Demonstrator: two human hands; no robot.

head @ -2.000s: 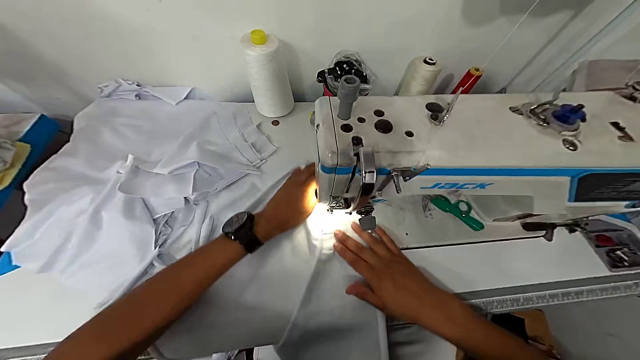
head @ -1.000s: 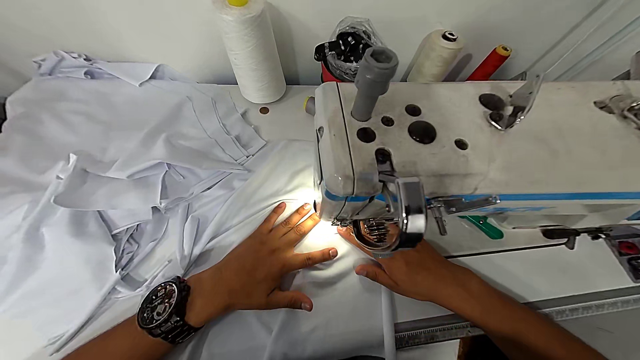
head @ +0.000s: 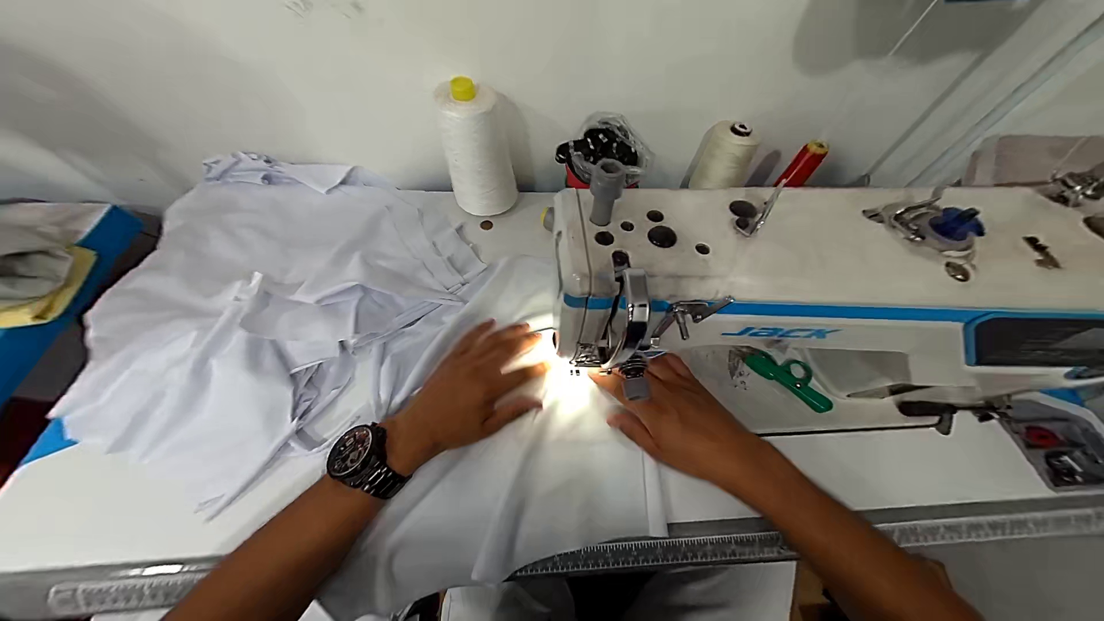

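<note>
White fabric lies under the needle area of a Jack sewing machine and drapes over the table's front edge. My left hand, with a black watch on its wrist, rests spread on the cloth just left of the lit needle area. At the right of the needle, my right hand lies on the same cloth, its fingertips partly hidden behind the machine head. Glare hides the stitching point. Bunched white garment pieces lie to the left.
A white thread cone stands behind the cloth. Behind the machine are a cream thread cone and a red spool. Green thread snips lie on the machine bed. A ruler scale runs along the front edge; a parts tray sits right.
Two seconds ago my left hand was beside the needle, partly behind the machine head; now it lies spread farther left and nearer me. The view has moved back from the closer look one second ago.
</note>
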